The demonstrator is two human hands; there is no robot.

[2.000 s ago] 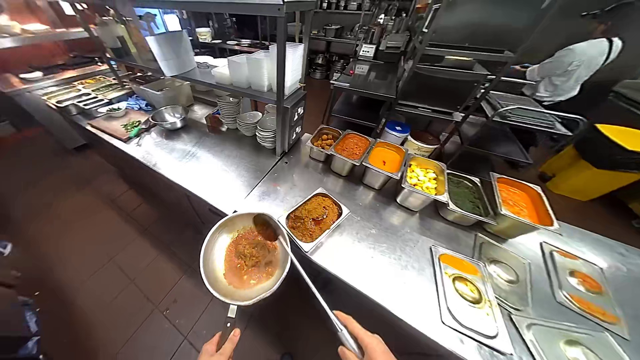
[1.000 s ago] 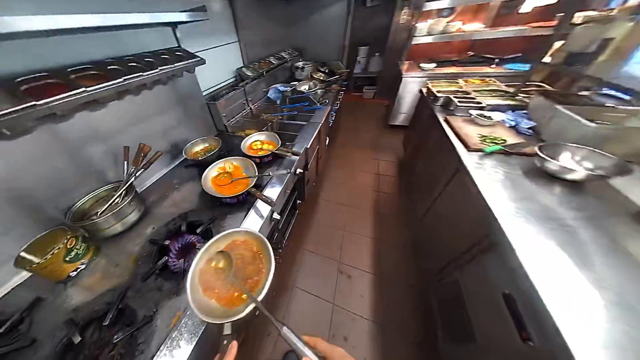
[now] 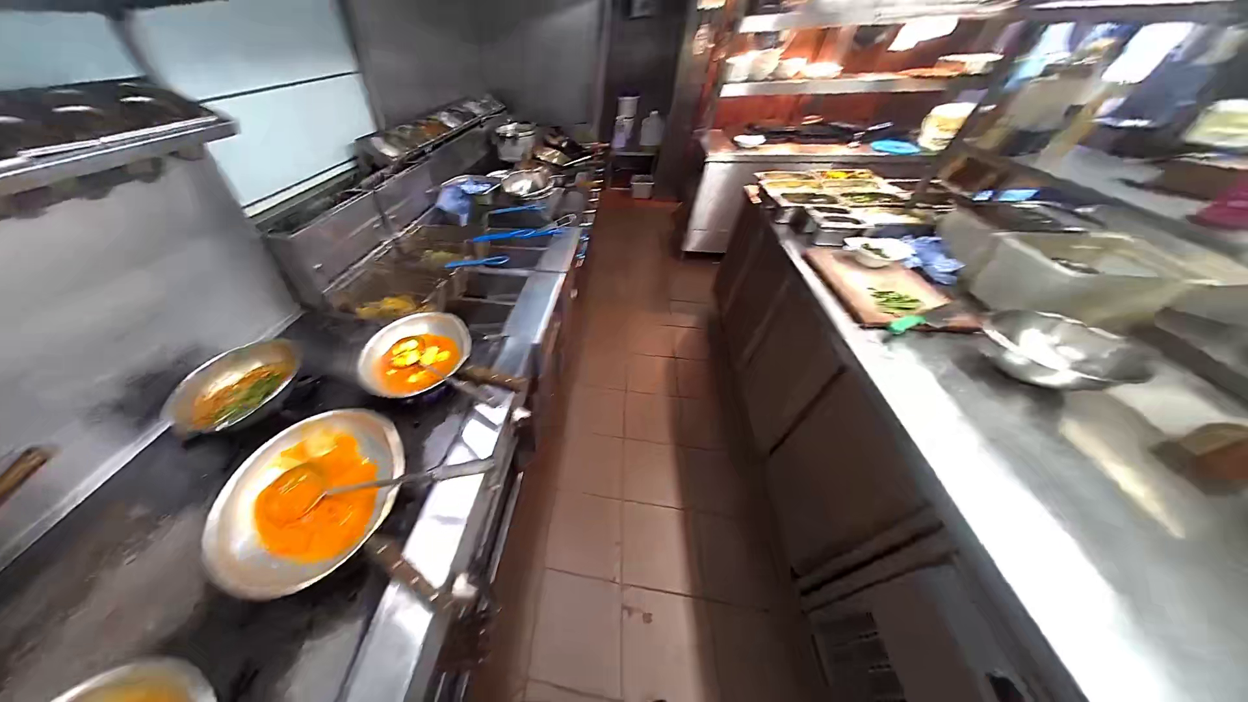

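Observation:
Neither of my hands shows in the head view. On the stove at the left stands a large pan of orange sauce with a metal ladle lying in it, its handle over the steel edge. Behind it, a smaller pan holds orange sauce with yellow pieces and a spoon. A third pan, against the back wall, holds brown and green food. Only the rim and some orange-yellow contents of another pan show at the bottom left edge.
A tiled aisle runs between stove and steel counter. The counter bears a cutting board with chopped greens, a steel mixing bowl and ingredient trays. Fryer baskets with blue handles stand beyond the pans.
The view has swung from the counter to the stove and aisle. Both hands, seen earlier on a pan and a ladle, are out of sight now.

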